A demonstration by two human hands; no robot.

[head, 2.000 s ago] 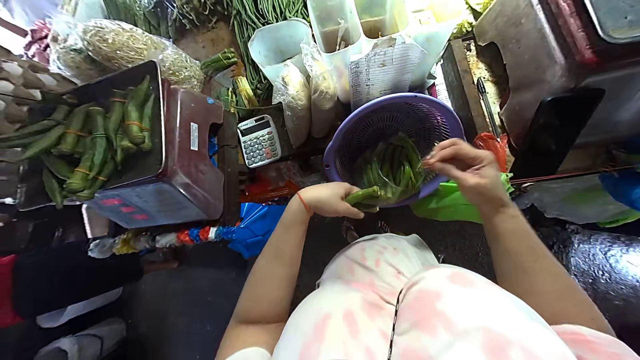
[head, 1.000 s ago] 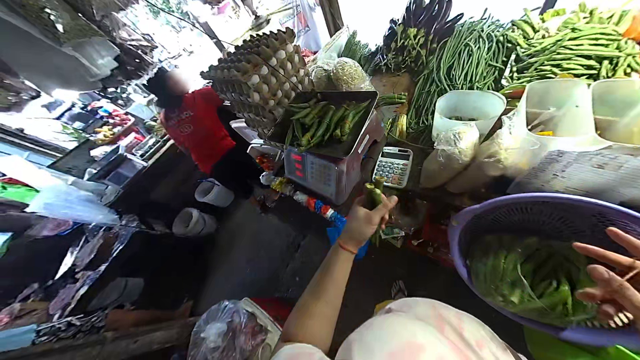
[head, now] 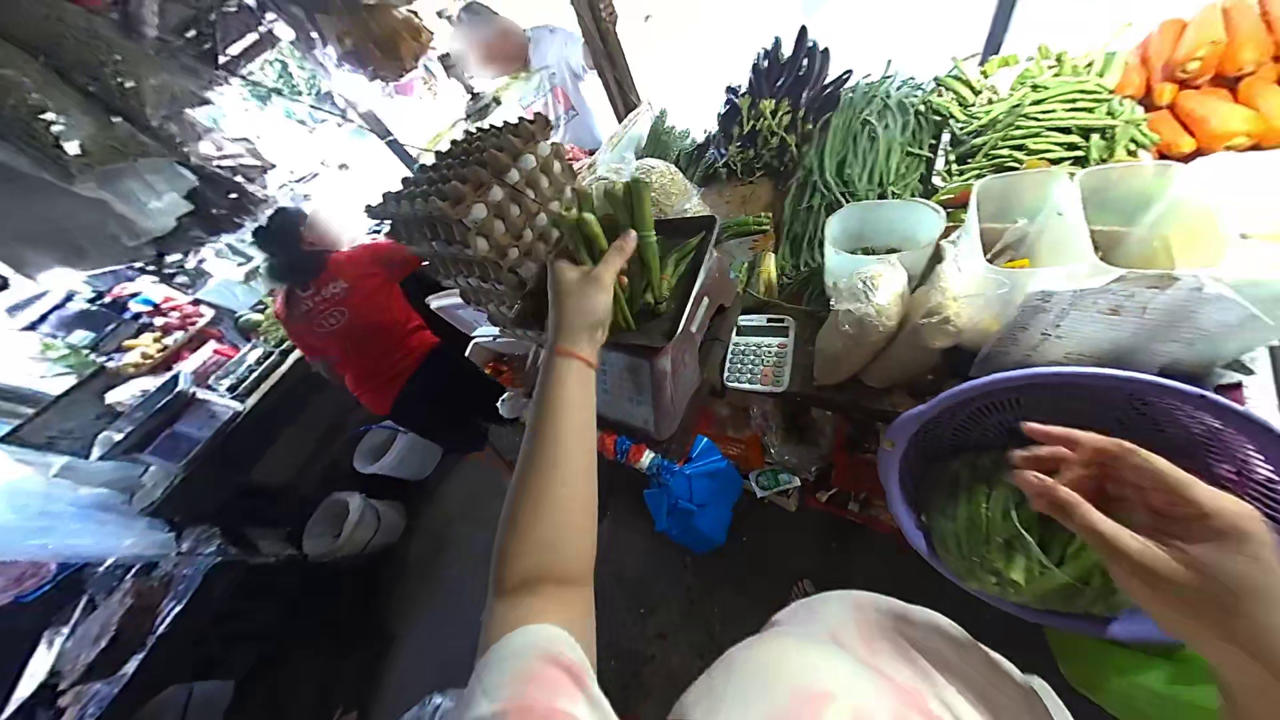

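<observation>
My left hand [head: 590,295] reaches out over the black tray [head: 690,270] on a weighing scale [head: 640,385], its fingers around green okra pods [head: 592,235]. Rubber-banded bundles of okra [head: 648,240] lie in the tray just beside it. My right hand [head: 1130,510] is raised over a purple plastic basket [head: 905,450], fingers apart and nothing seen between them. More green pods [head: 1010,540] lie in that basket, under what looks like clear plastic. A white calculator [head: 759,353] sits between scale and basket.
Stacked egg trays [head: 480,215] stand behind the scale. Plastic containers [head: 883,235], filled bags [head: 865,320], long beans [head: 860,150] and eggplants [head: 785,100] line the stall. A blue plastic bag [head: 695,495] hangs below. One person in red [head: 355,320] is at the left, another person [head: 560,85] beyond the trays.
My left hand has moved with the pods from beside the basket to over the scale's tray. My right hand stays over the basket. The view has swung left.
</observation>
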